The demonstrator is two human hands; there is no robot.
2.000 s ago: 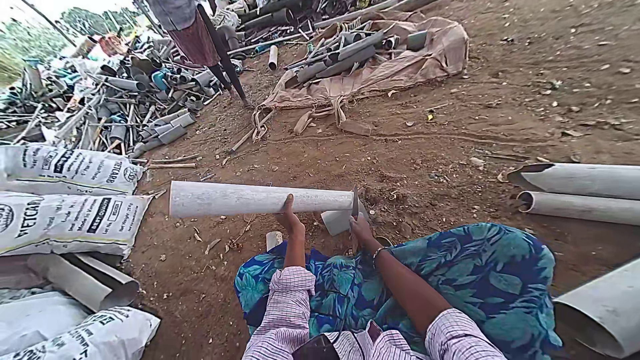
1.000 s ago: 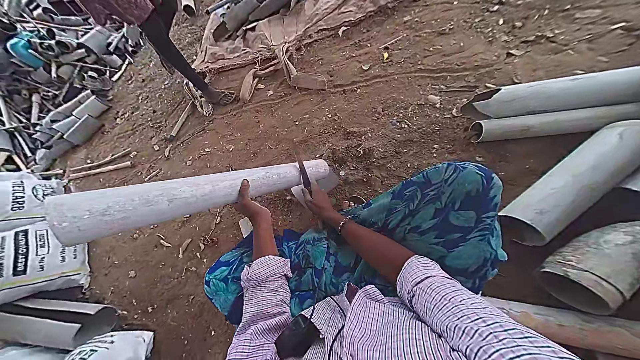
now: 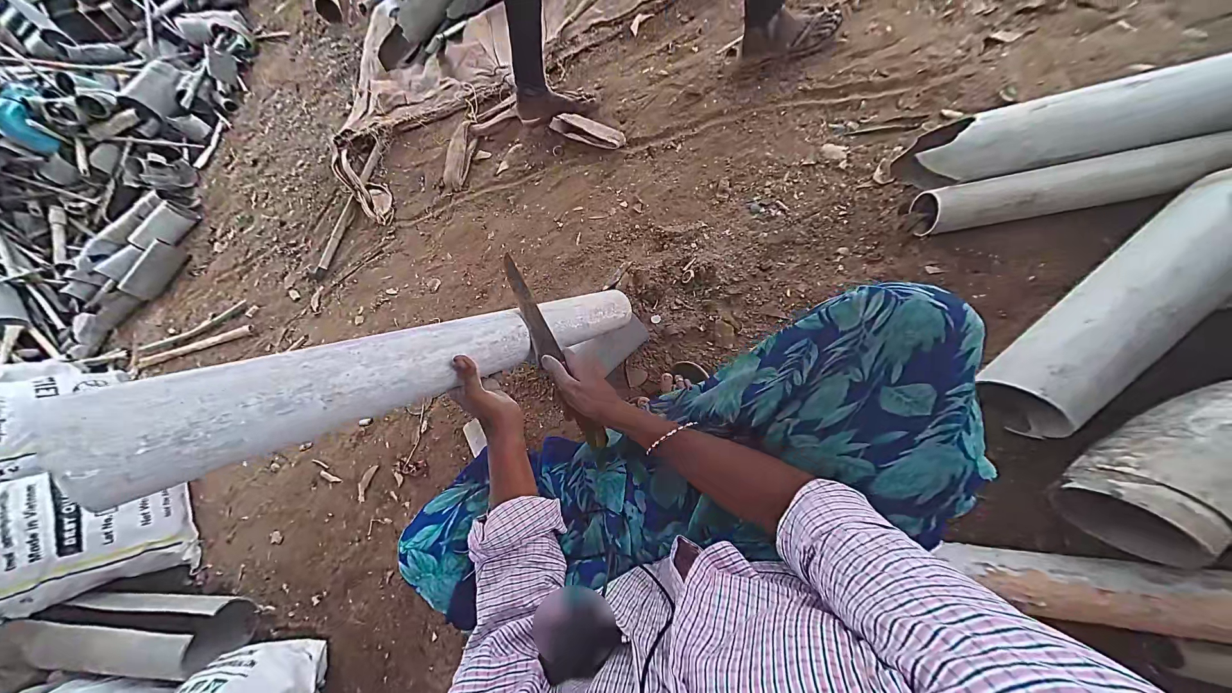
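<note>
A long pale grey plastic pipe (image 3: 289, 390) slants across the view, its wide end at the left and its narrower end near the centre. My left hand (image 3: 486, 395) grips it from below, thumb up against its near side. In my right hand (image 3: 582, 385) is a long dark blade (image 3: 529, 303), laid across the pipe near its right end; part of it shows below the hand. Another grey pipe piece (image 3: 616, 346) lies on the ground just under that end. My knees, in blue-green leaf-print cloth, are right below my hands.
Large grey pipes (image 3: 1097, 308) lie at the right. At the upper left is a heap of pipe scraps (image 3: 144, 241). Printed white sacks (image 3: 106, 539) and split pipes (image 3: 106, 650) are at the lower left. Another person's feet (image 3: 553, 106) stand near a cloth sheet (image 3: 433, 91) at the top.
The other person has moved rightward past the cloth sheet. The long pipe remains in my left hand and the blade in my right. The view has tilted down.
</note>
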